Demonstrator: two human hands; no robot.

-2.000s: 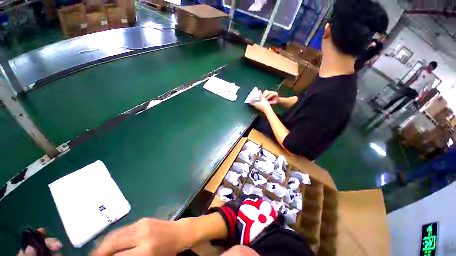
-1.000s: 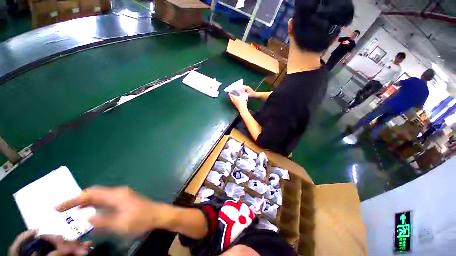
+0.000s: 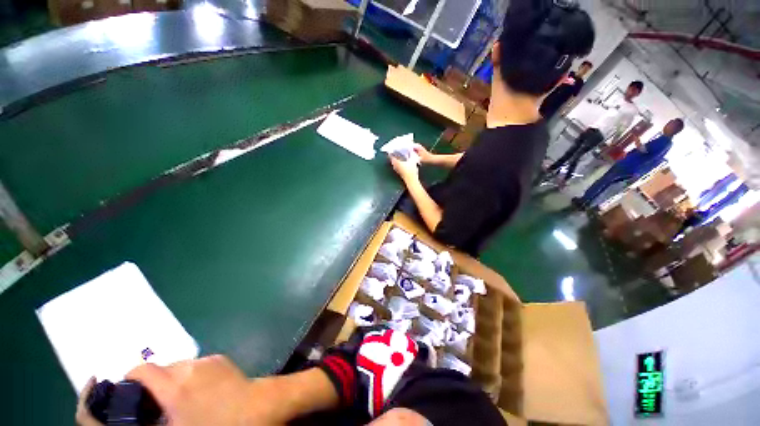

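A black power adapter (image 3: 125,403) is at the bottom left edge of the picture. My left hand (image 3: 87,398) is mostly cut off, with its fingers around the adapter's far side. My right hand (image 3: 196,391) is at the adapter's near side, touching it; its fingertips are partly hidden, and I cannot tell if they grip it or hold a sticker. The white label sheet (image 3: 112,320) lies flat on the green bench just beyond both hands, with a small dark mark near its near edge.
An open divided carton (image 3: 554,358) with wrapped adapters (image 3: 404,309) in rows stands beside the bench, under my right sleeve. A neighbour (image 3: 492,179) holds a white wrap (image 3: 401,148) near a second white sheet (image 3: 348,136). More people stand in the background.
My right hand reached over the label sheet, then came back down to the adapter. The sheet shows fewer dark marks. My left hand and the adapter have moved right in the picture.
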